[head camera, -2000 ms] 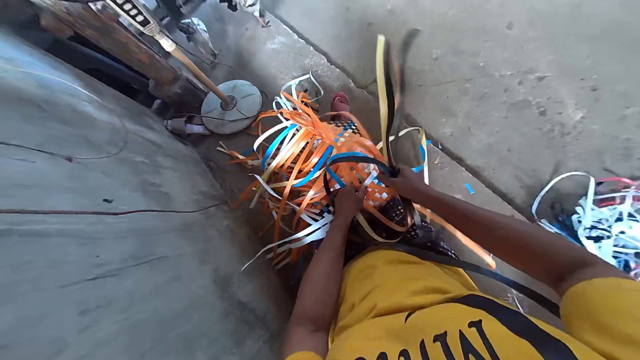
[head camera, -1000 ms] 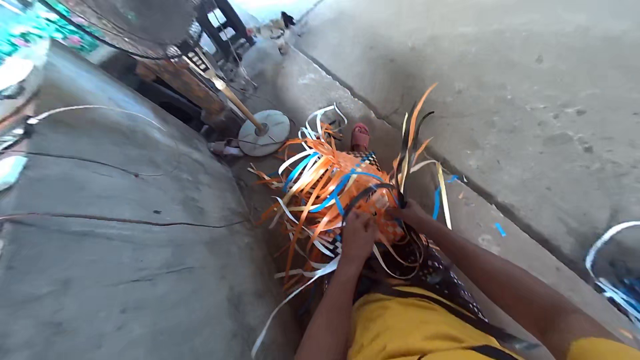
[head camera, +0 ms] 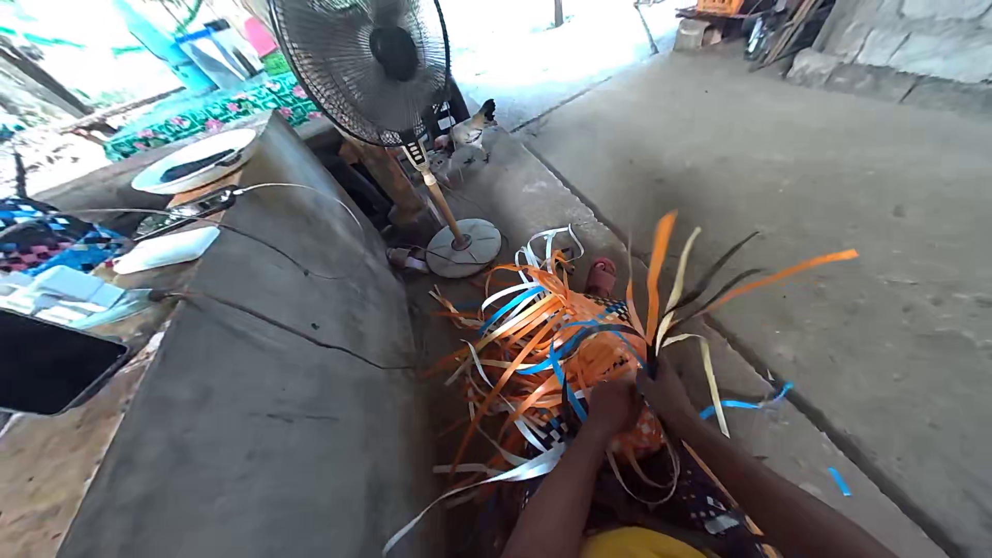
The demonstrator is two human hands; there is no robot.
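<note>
A woven piece of orange plastic strapping [head camera: 601,358] rests on my lap, with loose orange, white, blue and black strips fanning out to its left. My left hand [head camera: 616,403] lies on the weave, its fingers bent at the near part; whether a strip is between them is hidden. Close beside it on the right, my right hand [head camera: 665,391] is closed on a bundle of strips, whose orange, cream and black ends [head camera: 670,298] stick up and out past the fingers.
A pedestal fan [head camera: 463,246] stands ahead on the floor. Along the left runs a concrete ledge [head camera: 294,372] bearing a bowl [head camera: 194,161], a smartphone [head camera: 58,363] and cables. Chickens [head camera: 469,136] are behind the fan. Blue strip scraps [head camera: 838,480] lie on the floor at right.
The view has tilted up, showing the whole fan and the ledge top. The strip ends above my right hand have spread apart. Both hands stay at the weave.
</note>
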